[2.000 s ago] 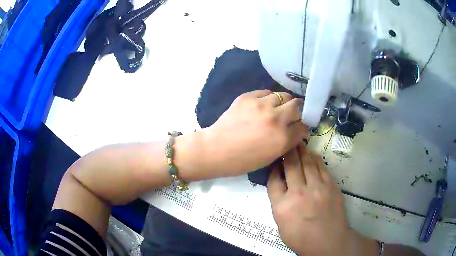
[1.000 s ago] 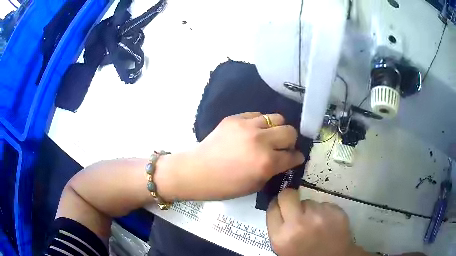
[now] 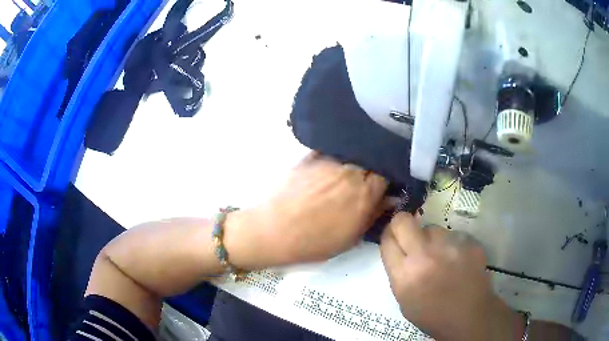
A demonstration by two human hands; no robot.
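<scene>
A black fabric panel (image 3: 334,110) with a frayed edge lies on the white table, its right end under the sewing machine head (image 3: 431,86). A black zipper strip (image 3: 415,196) with a pale line lies at the panel's near edge, close to the presser foot area. My left hand (image 3: 327,206) is slightly blurred and grips the near edge of the panel and strip. My right hand (image 3: 434,260) pinches the strip between thumb and fingers, just in front of the machine head. The needle is hidden behind the head's white cover.
Tangled black zipper loops (image 3: 170,66) lie at the upper left. A blue bin (image 3: 50,133) with black pieces stands at the left edge. White ribbed knobs (image 3: 514,125) are on the machine. A screwdriver (image 3: 590,283) lies at the right. A printed scale (image 3: 354,310) runs along the near edge.
The panel has turned and shifted right, its far tip now higher. Earlier my hands were together by the foot, then the right drew back; now it is nearer the foot again, holding the strip.
</scene>
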